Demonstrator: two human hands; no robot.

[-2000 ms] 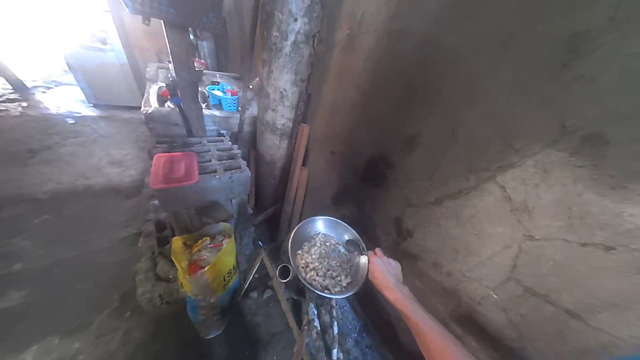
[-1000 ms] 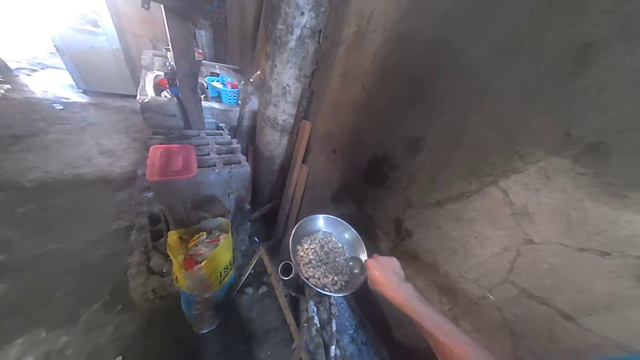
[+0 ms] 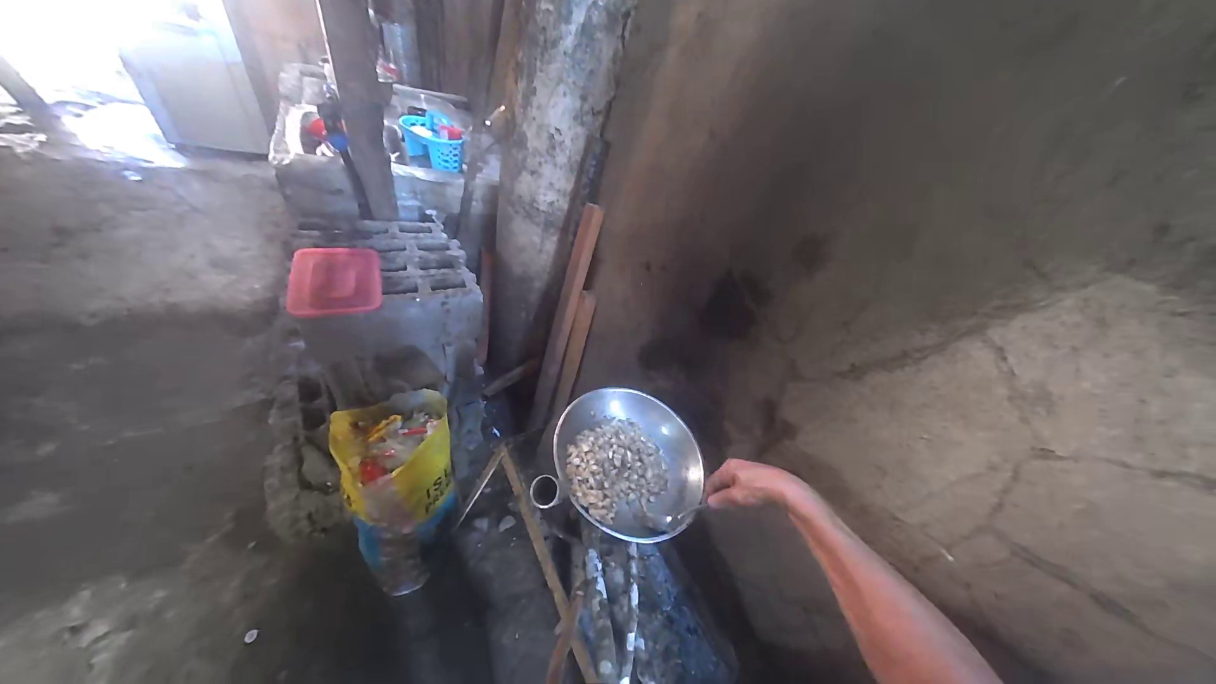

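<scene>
A round metal pan [image 3: 679, 437] with a loop handle on its left side holds a heap of small, pale brown food pieces [image 3: 613, 470], too small to identify. My right hand [image 3: 746, 484] is closed at the pan's right rim, on the handle of a metal spoon [image 3: 670, 522] whose head rests among the pieces near the lower rim. Below the pan lie long pieces of firewood [image 3: 598, 608], whitened in places. My left hand is out of view.
A yellow and blue sack [image 3: 432, 465] of rubbish stands at the left. Behind it, a red plastic lid [image 3: 334, 282] lies on hollow concrete blocks [image 3: 427, 256]. Wooden boards [image 3: 570, 318] lean by a post. A blue basket [image 3: 445, 150] sits farther back. A cracked wall [image 3: 997, 380] rises at the right.
The spoon head has moved from the right side of the pan down to its lower part. The pieces now lie more to the left, with more bare metal at the right.
</scene>
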